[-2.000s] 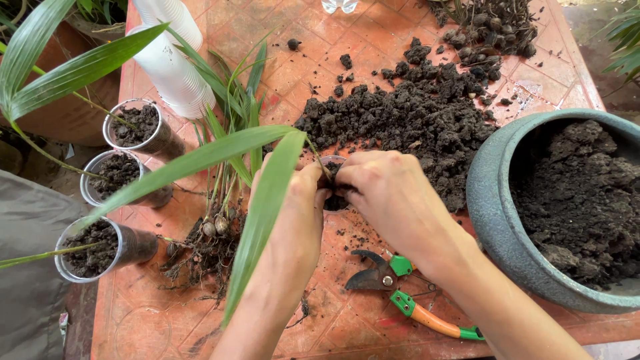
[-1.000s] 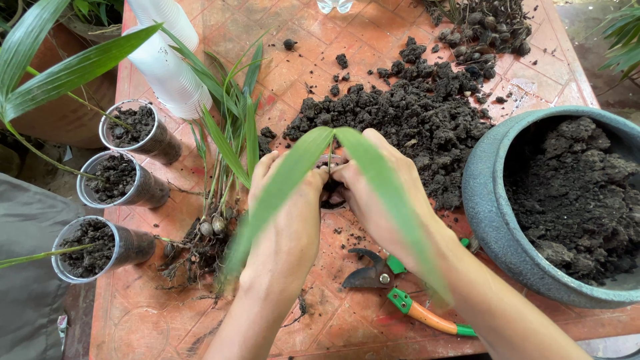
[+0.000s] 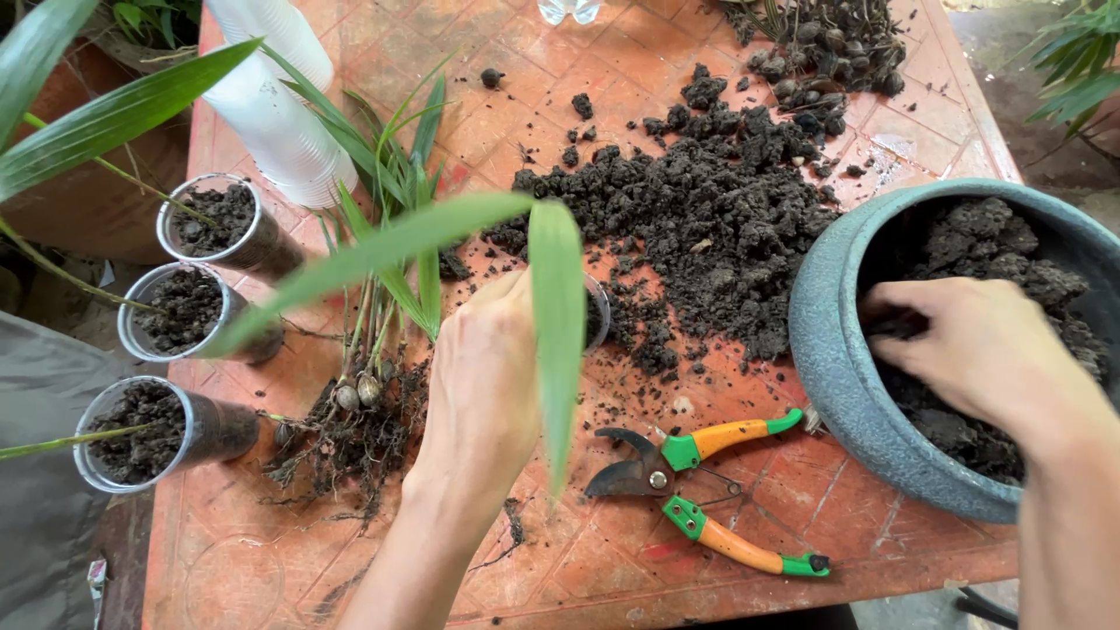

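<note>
My left hand (image 3: 490, 359) is closed around a two-leaved seedling (image 3: 556, 324) at the middle of the table, beside a clear plastic cup (image 3: 598, 313) mostly hidden behind hand and leaf. Its fingertips are out of sight. On the right, my right hand (image 3: 962, 341) reaches into a blue-grey pot (image 3: 827, 324), fingers curled at the dark soil (image 3: 980, 236); what they hold is partly hidden. Bare-root seedlings with seeds (image 3: 359, 394) lie left of my left hand. Pruning shears (image 3: 656, 479) with orange and green handles lie spread between the hands.
Three soil-filled cups (image 3: 201, 315) with seedlings line the left edge. Stacked white plastic cups (image 3: 289, 122) lie behind them. Loose soil (image 3: 717, 219) is heaped at the centre right, with a clump of seeds and roots (image 3: 831, 52) beyond it on the tiled-pattern table (image 3: 612, 560).
My right hand has left the cup at the centre and moved right, into the pot. My left hand stays near the cup. The seedling's leaves have shifted.
</note>
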